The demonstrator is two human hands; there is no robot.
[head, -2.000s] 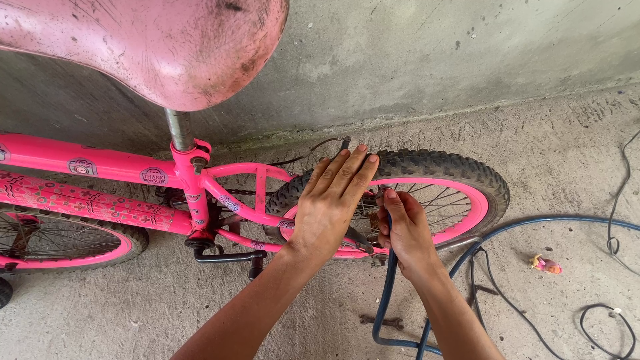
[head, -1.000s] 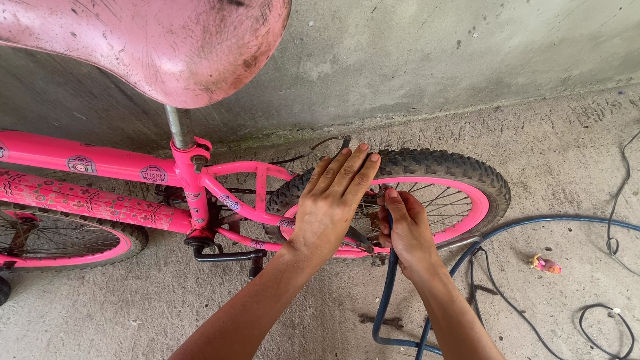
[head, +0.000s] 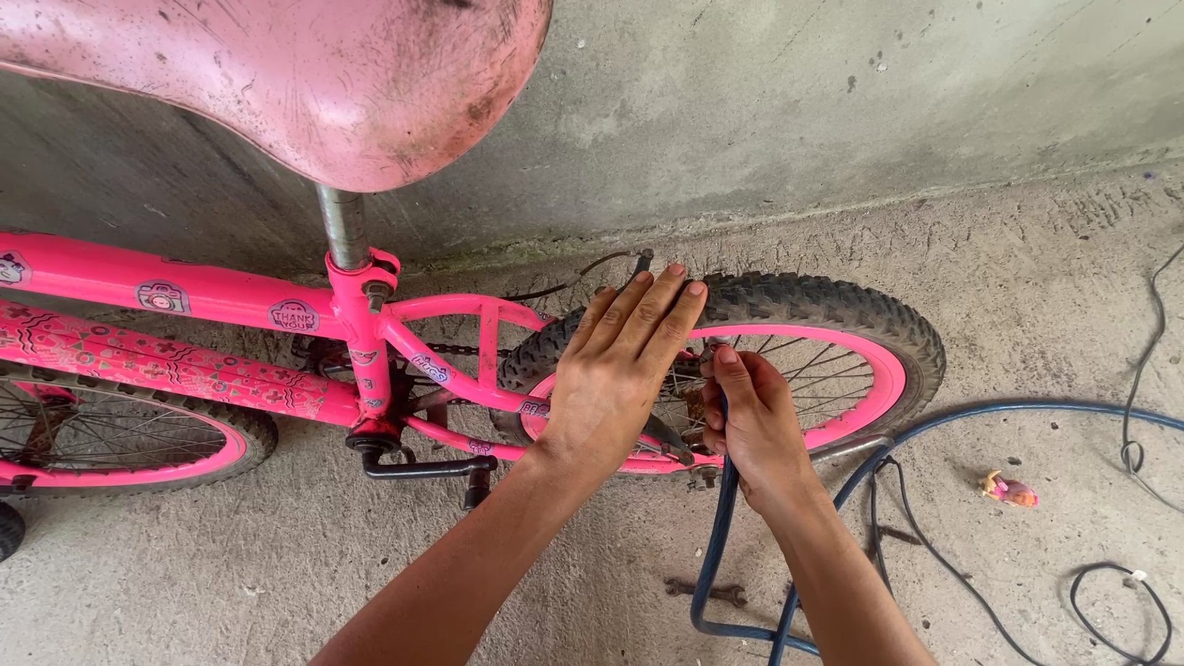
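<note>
A pink bicycle (head: 435,370) stands beside the wall. My left hand (head: 615,375) lies flat over the top of its rear tire (head: 823,310), fingers extended and fingertips on the knobby tread. My right hand (head: 754,412) is closed around the end of a blue air hose (head: 726,504), whose metal fitting (head: 712,347) meets the inner side of the pink rim (head: 860,356). The valve is hidden. Spokes and the hub show between my hands. The hose hangs down from my right hand and loops across the floor.
A scuffed pink saddle (head: 370,83) is at the upper left, with a crank arm (head: 416,467) below. An open-end wrench (head: 705,590) lies on the concrete floor. Thin black cable (head: 957,573) and a small toy figure (head: 1010,490) lie right. A concrete wall (head: 786,120) runs behind.
</note>
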